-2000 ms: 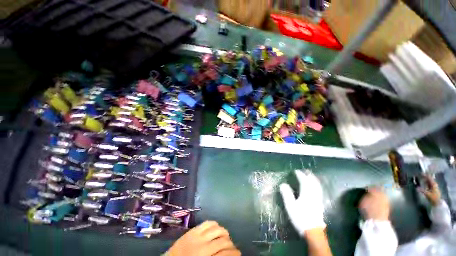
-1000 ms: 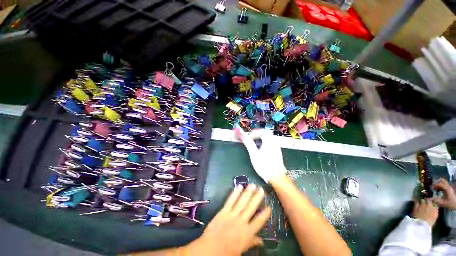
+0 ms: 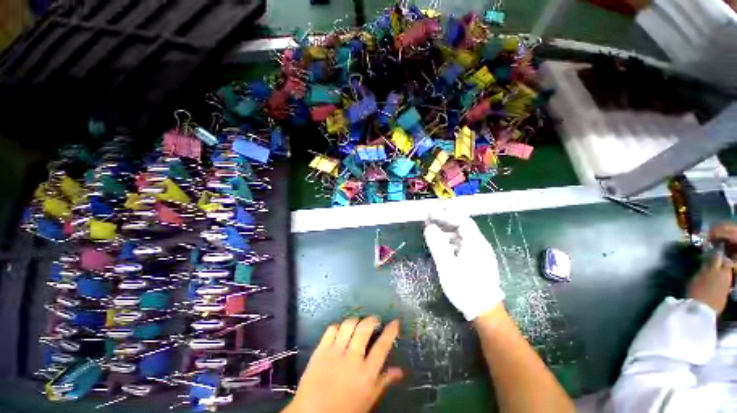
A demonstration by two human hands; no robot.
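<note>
My left hand [image 3: 343,367] is bare, palm down low over the green bench, fingers apart, with no held object visible. My right hand [image 3: 467,262] wears a white glove. Its fingertips are curled beside the white strip; whether they hold anything is unclear. A pink binder clip [image 3: 385,253] lies on the bench between my hands, wire handles spread. A small rounded-square device [image 3: 556,264] lies to the right of my glove. A pile of coloured binder clips [image 3: 402,140] lies behind the white strip.
A black tray [image 3: 280,323] at left holds rows of clamped units [image 3: 206,344]. An empty ribbed black tray [image 3: 121,60] stands behind. A white foam tray [image 3: 598,149] and a metal bar [image 3: 675,157] are at right. A coworker's hands [image 3: 713,278] are at the far right.
My gloved hand has moved right along the strip. A pink clip now lies on the bench. My left hand has drawn back; the dark piece beside its fingertips is no longer visible.
</note>
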